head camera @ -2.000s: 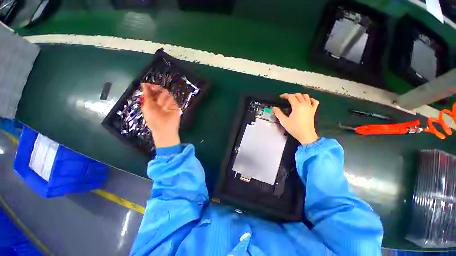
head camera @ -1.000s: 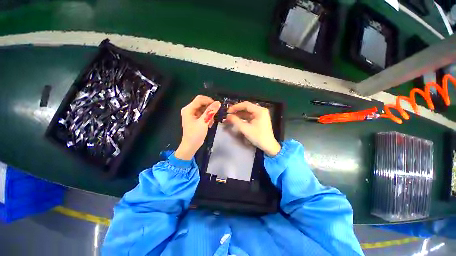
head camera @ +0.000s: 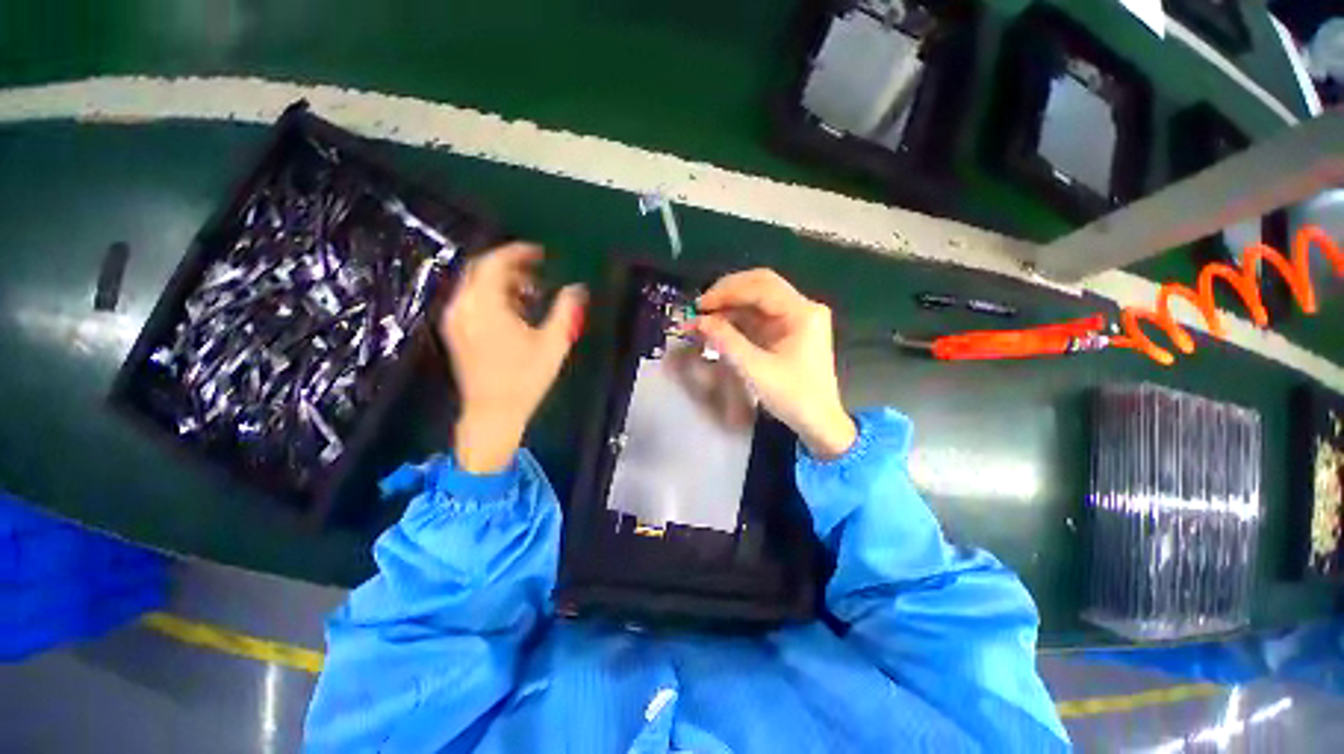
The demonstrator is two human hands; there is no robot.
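Observation:
The opened tablet unit point(head camera: 681, 442) lies in a black work tray point(head camera: 582, 567) in front of me, its large silver-white rectangle facing up. My right hand point(head camera: 781, 351) is over the tablet's upper end, thumb and fingertips together at the board strip. A small shiny bit shows below these fingertips; whether they grip it cannot be told. My left hand point(head camera: 509, 346) is raised between the tray and the parts bin, blurred, fingers apart, nothing seen in it, with a red spot on one fingertip. The black parts bin point(head camera: 317, 508) at left is heaped with shiny strips.
A thin translucent strip point(head camera: 668, 221) lies by the white dividing strip point(head camera: 531, 155). Right: orange-red air gun point(head camera: 1017, 342) with coiled hose point(head camera: 1231, 295), thin dark stick point(head camera: 966, 305), clear blister trays point(head camera: 1172, 508). More trayed tablets point(head camera: 870, 77) stand beyond. Small black piece point(head camera: 111, 276) far left.
Both hands were together over the tablet's upper end; my left hand has moved left towards the bin and opened. My right hand stays at the board. The translucent strip now shows above the tray.

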